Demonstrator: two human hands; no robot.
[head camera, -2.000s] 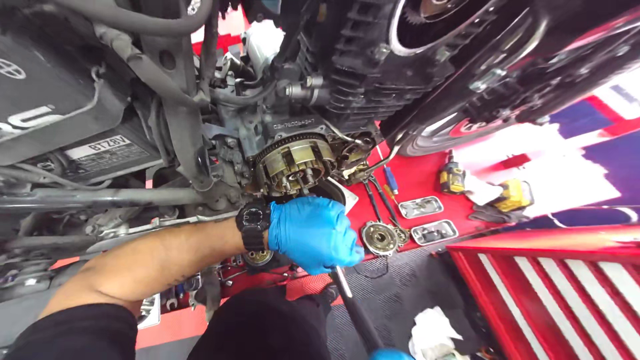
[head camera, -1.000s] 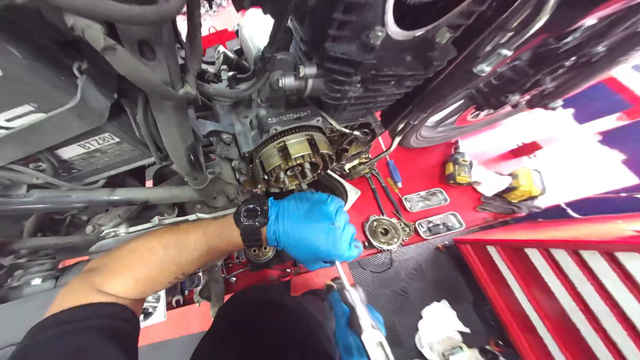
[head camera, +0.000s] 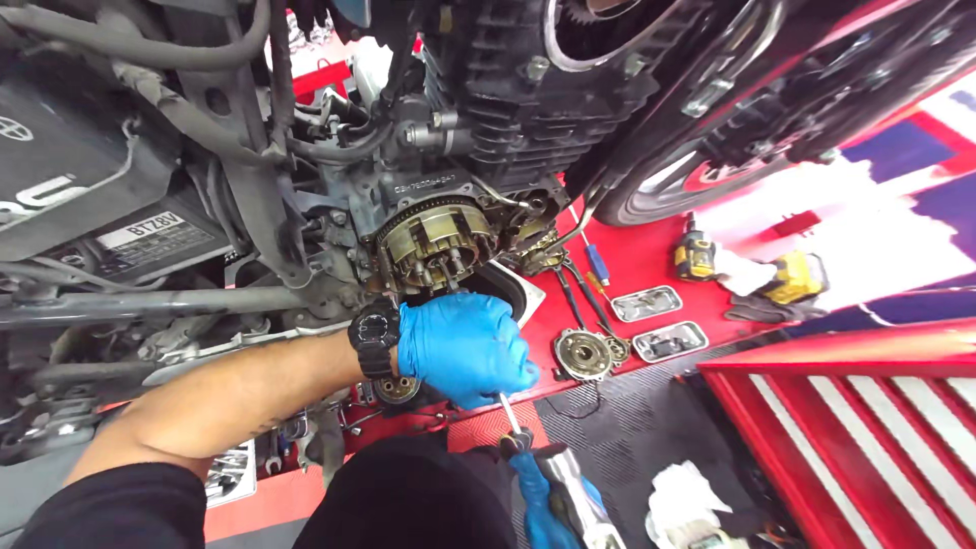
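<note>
My left hand (head camera: 469, 347), in a blue glove with a black watch at the wrist, is closed around a thin metal rod (head camera: 509, 412) just below the open clutch housing (head camera: 438, 240) of a motorcycle engine. The rod's dark lower end (head camera: 518, 441) sticks out below the hand; its upper end is hidden. At the bottom edge, partly out of view, my right hand (head camera: 534, 496) in a blue glove grips a silvery metal tool (head camera: 568, 476) beside the rod's lower end. What kind of tool it is, I cannot tell.
Right of the engine lie a round metal cover (head camera: 582, 354), long-handled pliers (head camera: 587, 297), a blue-handled screwdriver (head camera: 597, 263) and two metal trays (head camera: 646, 303) (head camera: 671, 341). Farther off are yellow-black cordless tools (head camera: 694, 255). A red tool cabinet (head camera: 839, 354) stands at the lower right.
My right hand and its metal tool have come farther into view from the bottom edge. My left hand has stayed below the clutch housing, closed as before.
</note>
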